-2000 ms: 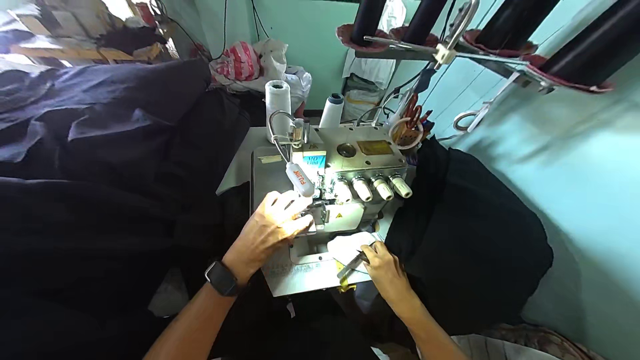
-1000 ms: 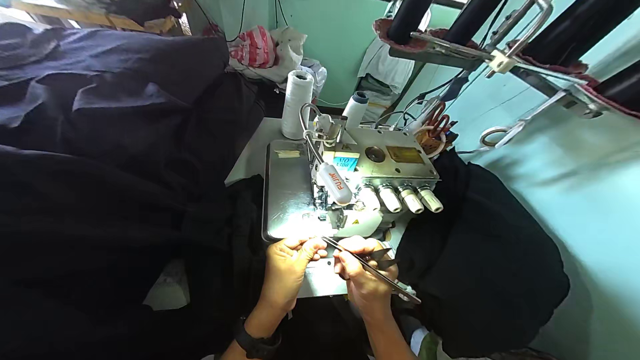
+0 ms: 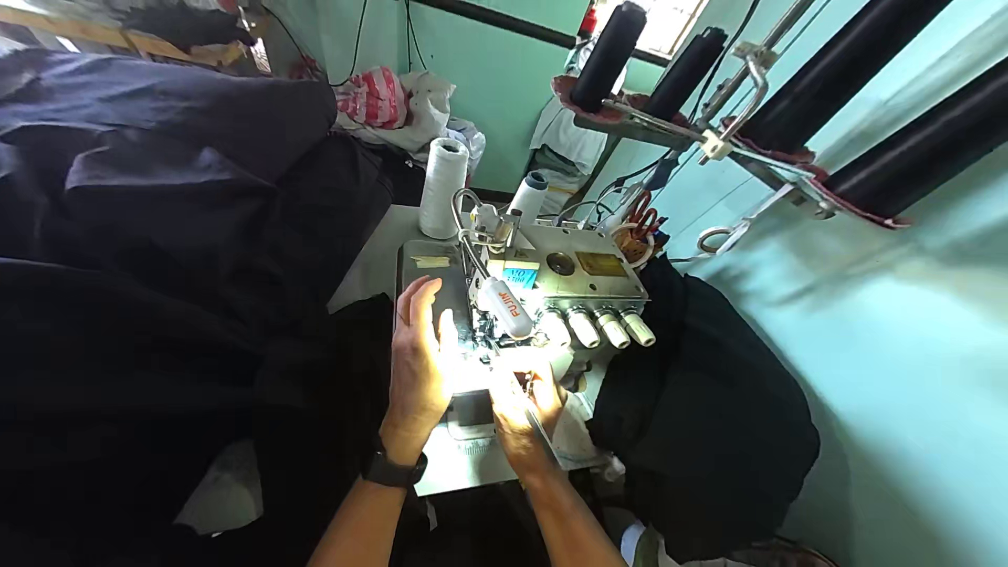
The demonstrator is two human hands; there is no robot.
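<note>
My left hand [image 3: 420, 354] is raised over the left side of an overlock sewing machine [image 3: 575, 256], its fingers apart and nothing seen in them. Close by on the right, my right hand [image 3: 526, 402] grips a slim metal tool [image 3: 542, 435], likely tweezers, whose upper end reaches toward the needle area. Strong light from the machine's lamp [image 3: 506, 307] washes out the fingertips and the needle area. Below the machine head, the white machine bed [image 3: 465, 465] shows between my wrists. A row of several tension knobs [image 3: 583, 327] stands at the machine's front.
Dark fabric [image 3: 157, 315] fills the left side; more black cloth [image 3: 701, 417] hangs at the right. A white thread cone [image 3: 444, 189] stands behind the machine. Black thread cones [image 3: 921, 142] sit on the overhead stand. Red-handled scissors [image 3: 644, 216] rest in a holder at the back right.
My left hand has come away from the right fingers and risen with its fingers spread. My right hand has moved up toward the needle area, still holding the metal tool.
</note>
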